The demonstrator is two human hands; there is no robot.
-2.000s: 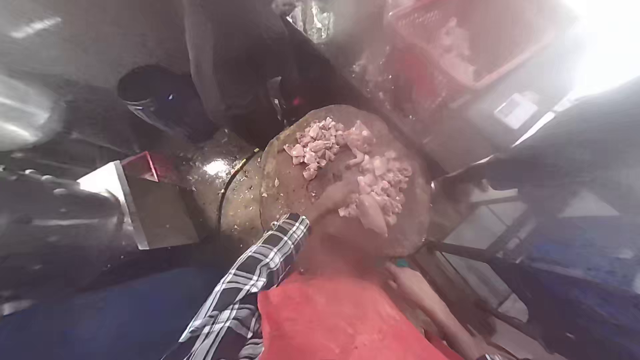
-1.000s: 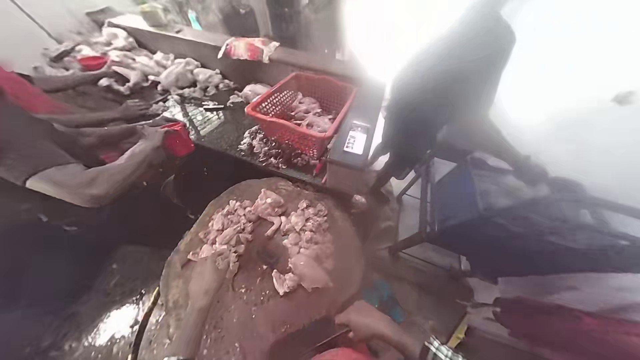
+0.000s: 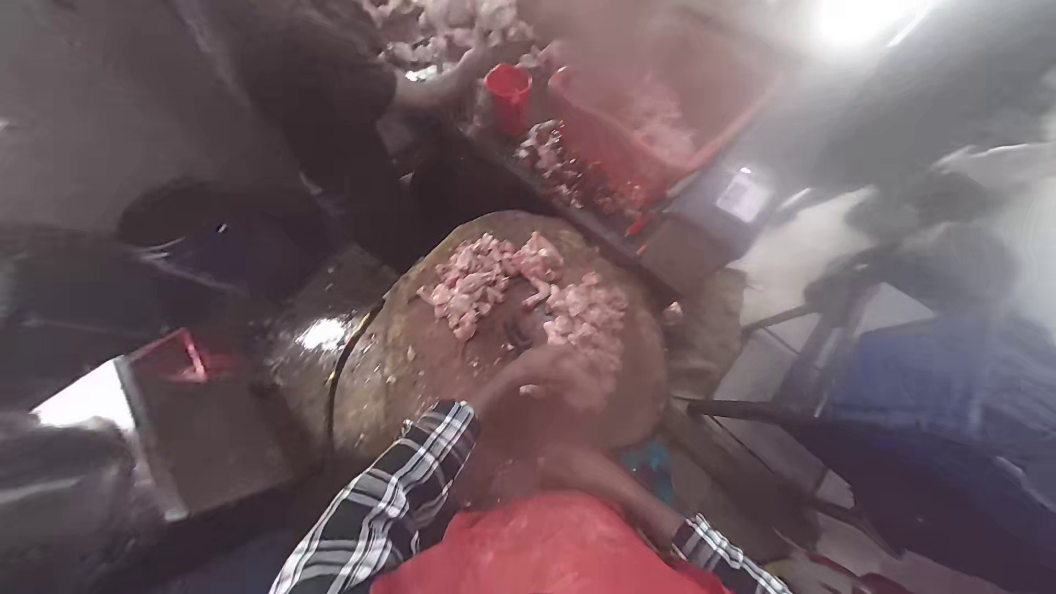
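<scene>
Small pieces of raw meat, seemingly chicken (image 3: pixel 472 280), lie in an arc on a round chopping block (image 3: pixel 379 371). Reaching over the block from a plaid sleeve, my left hand (image 3: pixel 549 367) touches the blurred right-hand part of the pieces; whether its fingers hold any is unclear. My right hand (image 3: pixel 557 466) is low over the block's near edge, close to the red apron (image 3: pixel 544 549). Haze and blur hide its fingers and whatever may be in them. No blade can be made out.
Beyond the block stand a red plastic basket (image 3: pixel 627 140) with meat and a red cup (image 3: pixel 509 91) near another person's arm (image 3: pixel 437 87). A box-like container (image 3: pixel 214 445) is at left, a blue-covered stand (image 3: pixel 916 371) at right.
The view has swung strongly. My right hand, beside a dark blade at the block's near edge one second ago, is now closer to my left hand. The left hand has moved onto the right-hand pieces.
</scene>
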